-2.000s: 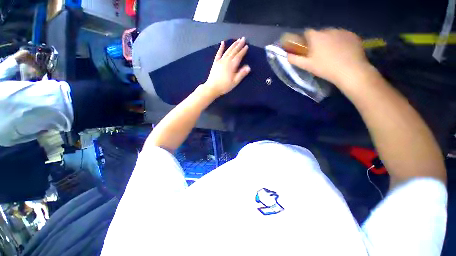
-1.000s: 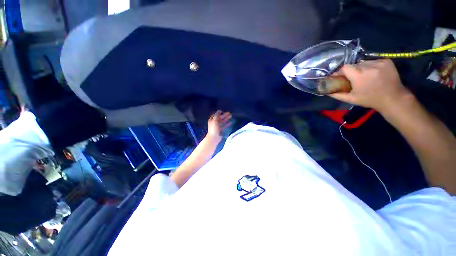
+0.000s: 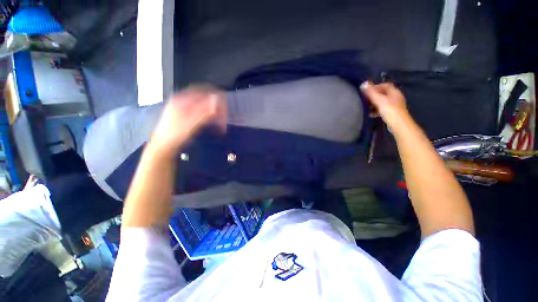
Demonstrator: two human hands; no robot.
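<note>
The navy jacket (image 3: 265, 154) lies along the near side of the grey padded pressing board (image 3: 295, 106), with two shiny buttons showing. More dark cloth shows behind the board and around its right end. My left hand (image 3: 192, 112) is blurred over the left half of the board; its grip is unclear. My right hand (image 3: 384, 99) is at the board's right end, fingertips pinched on dark jacket cloth. The steam iron (image 3: 469, 145) rests at the right, out of my hands, its brown handle towards me.
A pale plate (image 3: 517, 112) with red and dark marks is beside the iron. A pale strip (image 3: 154, 53) lies on the black table behind the board. A blue crate (image 3: 218, 236) is below the board. Another person's white sleeve (image 3: 26, 224) shows at lower left.
My right hand has let go of the iron and moved left to the board's end. My left hand has moved from the near edge up over the board. The view has shifted.
</note>
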